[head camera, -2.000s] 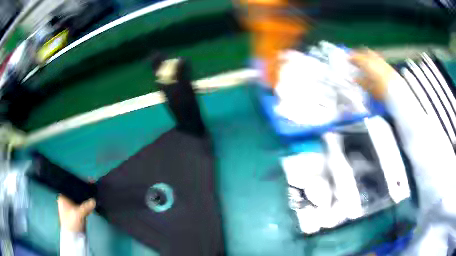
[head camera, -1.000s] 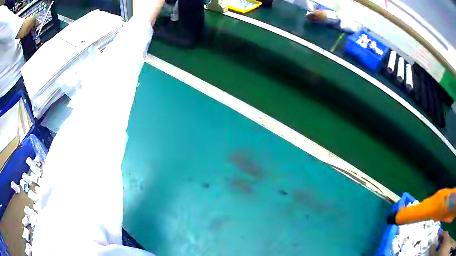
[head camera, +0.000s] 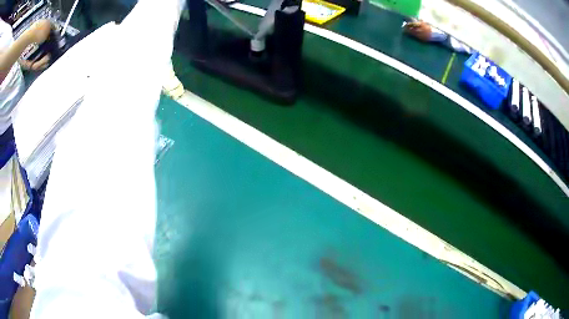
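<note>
My left arm, in a white sleeve, reaches up the left side of the view, and its hand is cut off by the top edge. My right hand is not in view. The black jig (head camera: 249, 78) lies on the dark green conveyor at the upper middle, with a pale grey-white part standing on it. The green bench mat (head camera: 249, 218) in front of me shows dark scuffs. Whether my left hand touches or holds anything cannot be seen.
A pale strip (head camera: 324, 177) edges the bench. A blue bin of white pieces (head camera: 538, 309) is cut off lower right. A blue crate (head camera: 22, 249) and stacked white parts (head camera: 56, 112) stand left. Other workers' hands show upper left and across the conveyor.
The view has shifted, and more of the black jig shows. My left hand, at the top edge before, is out of view. The orange screwdriver and the hand at lower right have left the picture.
</note>
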